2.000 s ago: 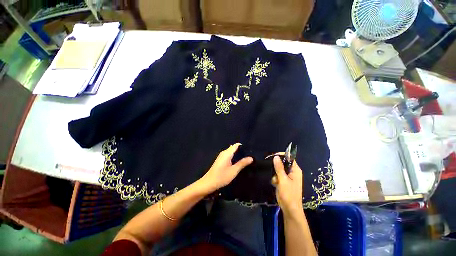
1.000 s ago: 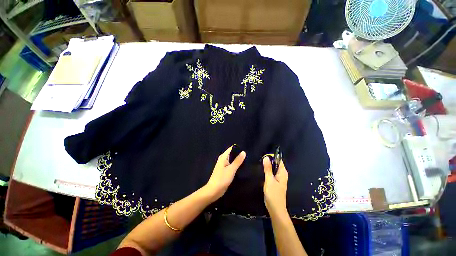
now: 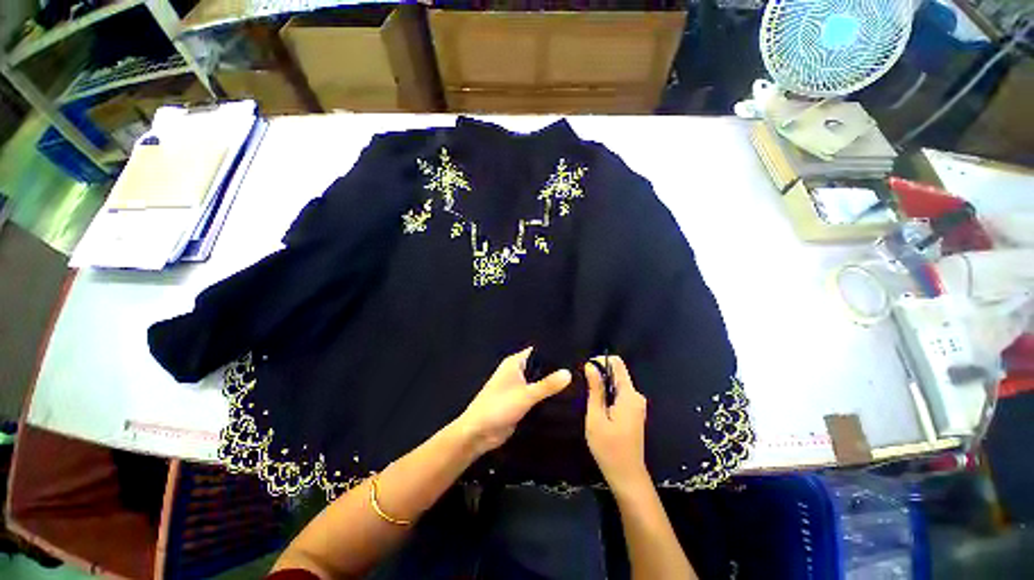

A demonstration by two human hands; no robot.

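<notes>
A black blouse [image 3: 374, 306] lies spread front up, with gold flower embroidery [image 3: 489, 267] at the chest and a scalloped gold hem [image 3: 726, 436]. My left hand [image 3: 513, 397] is over its lower middle, thumb and forefinger pinching a bit of the black cloth. My right hand [image 3: 613, 417] is just to the right and holds small dark thread snips [image 3: 609, 378], upright between the fingers; their blades are hard to make out against the blouse. Any thread at the fingertips is too small to tell.
White table [image 3: 102, 363]; clipboard with papers [image 3: 170, 187] at far left; fan [image 3: 837, 43], cards in a box, tape roll [image 3: 862, 295] and pale telephone-like device [image 3: 943, 351] at right. A red-orange bin [image 3: 79, 499] is below left, a blue crate [image 3: 803, 527] below right. Cartons [image 3: 556, 62] stand behind.
My right hand has moved left, closer to my left hand, and the snips show less clearly. The table and blouse sit lower in view than two seconds ago.
</notes>
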